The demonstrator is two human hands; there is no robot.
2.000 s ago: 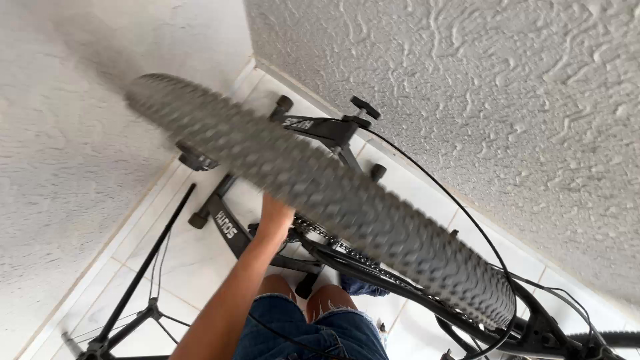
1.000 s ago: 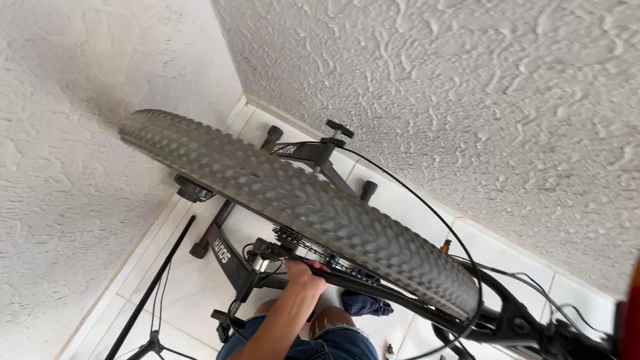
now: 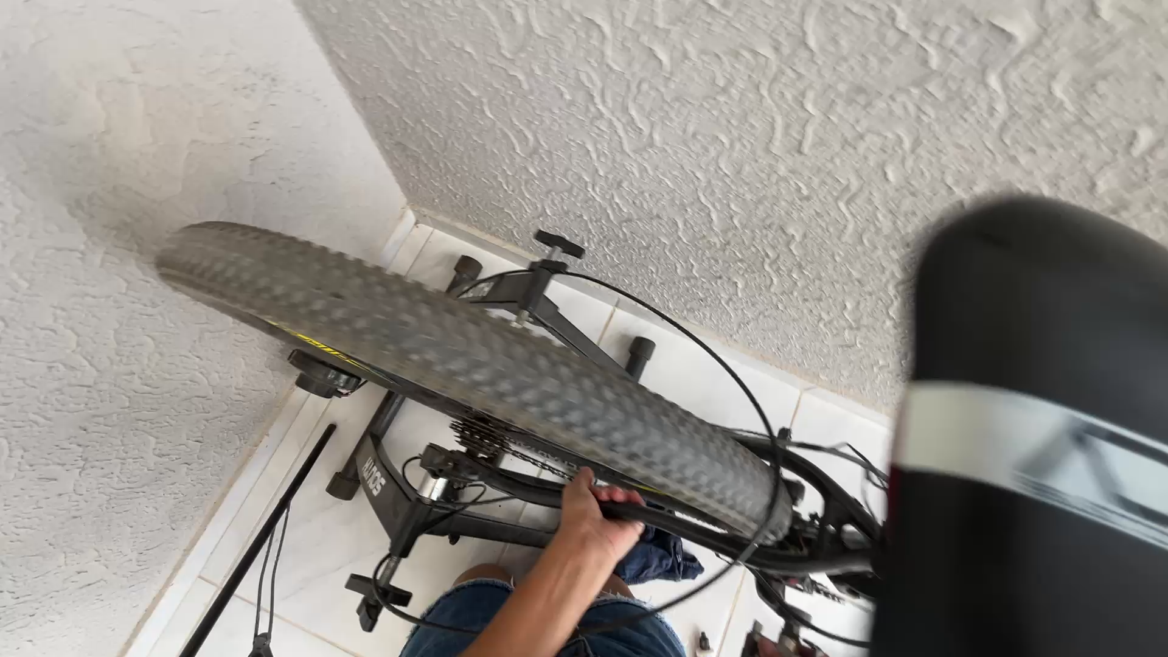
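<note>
My left hand (image 3: 598, 525) is closed around a black rear stay of the bicycle frame (image 3: 712, 529), beside the knobby rear tyre (image 3: 474, 365). The tyre tread is blurred. Left of the hand are the cassette (image 3: 479, 438) and chain. A black floor stand (image 3: 392, 493) supports the rear end, with a clamp knob (image 3: 370, 598) on the near side and another knob (image 3: 558, 245) on the far side. At the bottom edge, a small skin-toned patch (image 3: 776, 646) by dark parts may be my right hand; its grip is hidden.
A black saddle (image 3: 1013, 529) with a pale band fills the right foreground. Textured walls (image 3: 639, 109) meet behind the wheel. A thin black pole (image 3: 274, 529) stands at lower left. A black round part (image 3: 324, 374) is beside the wheel. Dark blue cloth (image 3: 662, 558) lies on white floor tiles.
My left hand has moved right along the bicycle, from near the cassette and rear derailleur to farther along the stay. The saddle has come largely into view at the right.
</note>
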